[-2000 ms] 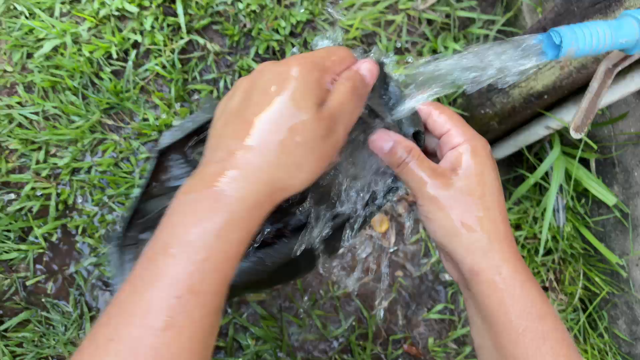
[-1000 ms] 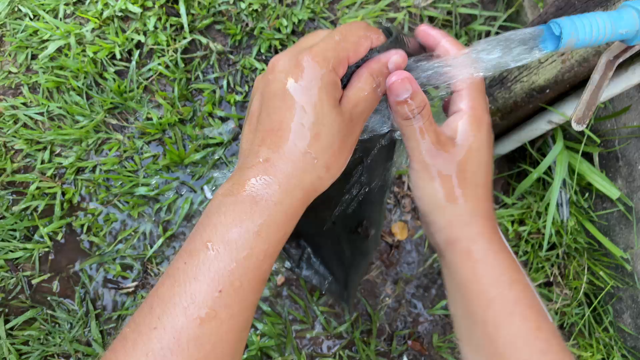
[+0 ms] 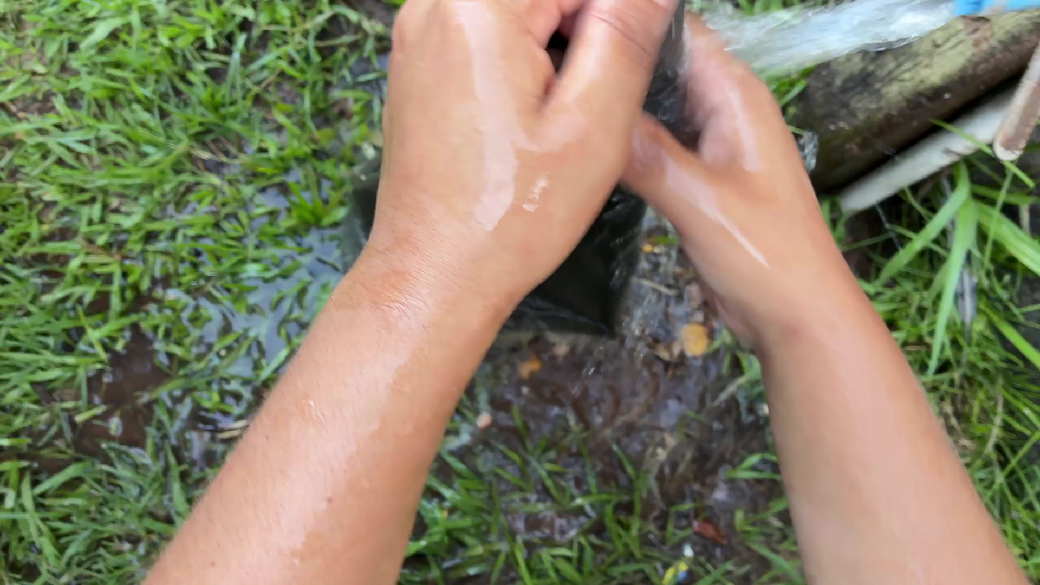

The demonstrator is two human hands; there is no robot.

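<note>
My wet left hand [image 3: 512, 122] grips the upper edge of a black, thin sheet-like item, perhaps a plastic bag [image 3: 581, 284], near the top of the view. Close beside it on the right, my right hand [image 3: 731, 162] holds the same black item between thumb and fingers; its fingertips are partly hidden and blurred. The lower part of the item hangs below and behind my left hand. A stream of water [image 3: 837, 32] runs from a blue hose end [image 3: 987, 6] at the upper right towards my right hand.
Wet grass [image 3: 162, 203] and a muddy puddle [image 3: 601, 406] lie beneath my hands. At the upper right are a weathered log [image 3: 910, 89], a pale pipe [image 3: 926, 154] and the tip of a brownish bar [image 3: 1020, 114]. A yellowish leaf [image 3: 695, 339] lies in the mud.
The black item was spread to the left two seconds ago, then hung narrow and low; now it is bunched higher behind my left hand. Both hands keep hold of it.
</note>
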